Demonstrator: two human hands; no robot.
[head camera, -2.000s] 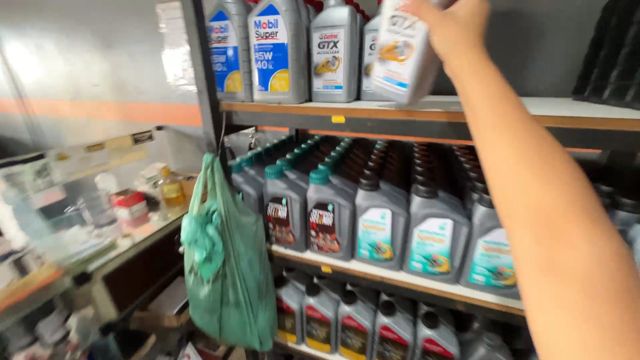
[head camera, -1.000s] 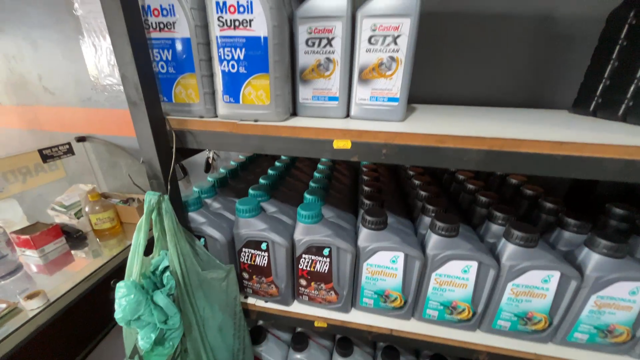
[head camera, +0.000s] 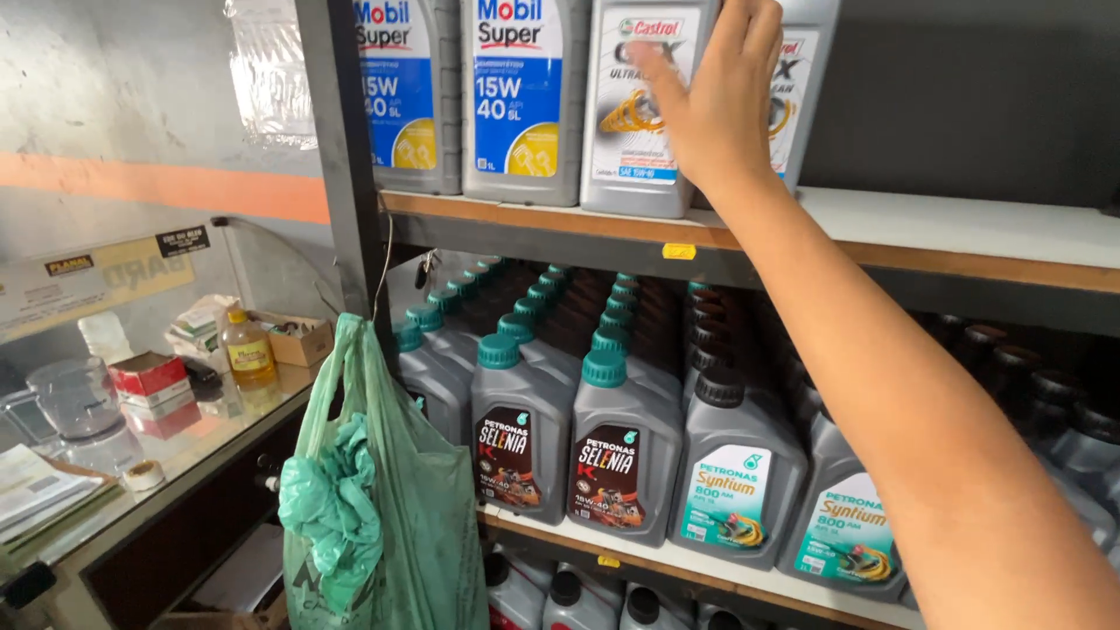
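My right hand (head camera: 722, 96) reaches up from the lower right to the upper shelf. Its fingers lie at the front and right side of a grey Castrol GTX oil bottle (head camera: 634, 175); whether they grip it is unclear. A second Castrol bottle (head camera: 801, 52) stands behind my hand, partly hidden. Left of them are two Mobil Super 15W-40 bottles (head camera: 518, 105) with blue and white labels. My left hand is out of view.
Petronas Selenia bottles (head camera: 617, 455) and Petronas Syntium bottles (head camera: 739, 481) fill the shelf below. A green plastic bag (head camera: 420, 525) hangs beside the dark shelf post (head camera: 337, 157). A glass counter at left holds a clear jug (head camera: 74, 402), a red-and-white box (head camera: 149, 378) and a yellow bottle (head camera: 248, 348).
Two seconds ago my right hand held a Castrol bottle at the shelf; one second ago it was out of view. Now it is back at the Castrol bottles.
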